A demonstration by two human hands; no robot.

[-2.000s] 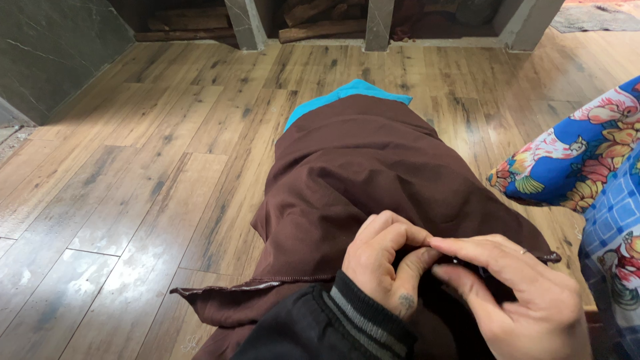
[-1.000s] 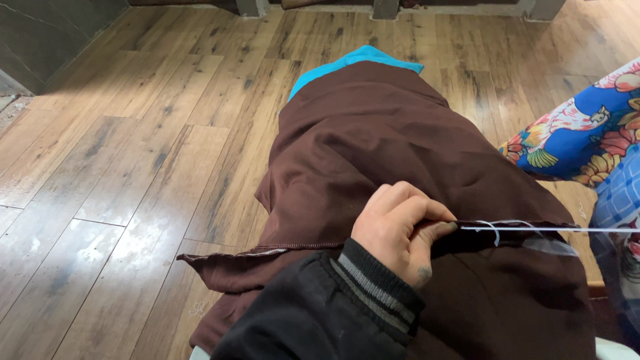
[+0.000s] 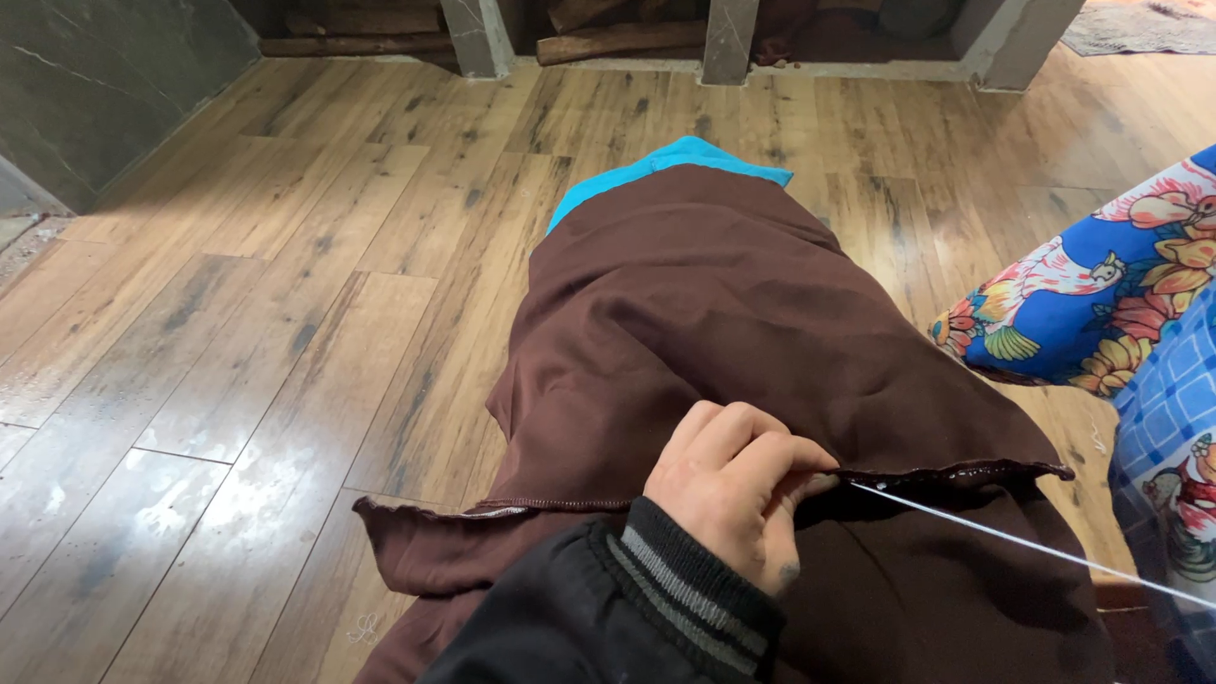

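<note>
Dark brown fabric (image 3: 722, 275) lies draped over my lap and legs, with a bright blue piece of cloth (image 3: 679, 157) showing at its far end. My left hand (image 3: 736, 484), in a black sleeve with a grey-striped cuff, pinches the overlocked edge of the brown fabric between thumb and fingers. From just beside those fingertips a white thread (image 3: 1007, 537) runs taut to the lower right and out of the frame. My right hand is out of view, and no needle can be made out.
Blue floral cloth with printed birds (image 3: 1064, 294) and blue checked cloth (image 3: 1168, 408) hang at the right. Beyond the wood-look floor (image 3: 313, 313), firewood pieces (image 3: 617, 40) lie in open compartments between grey stone posts (image 3: 729, 43).
My right hand was at the fabric edge beside my left two seconds ago and has since left the view. The white thread, level and partly looped one second ago, now slants down to the right.
</note>
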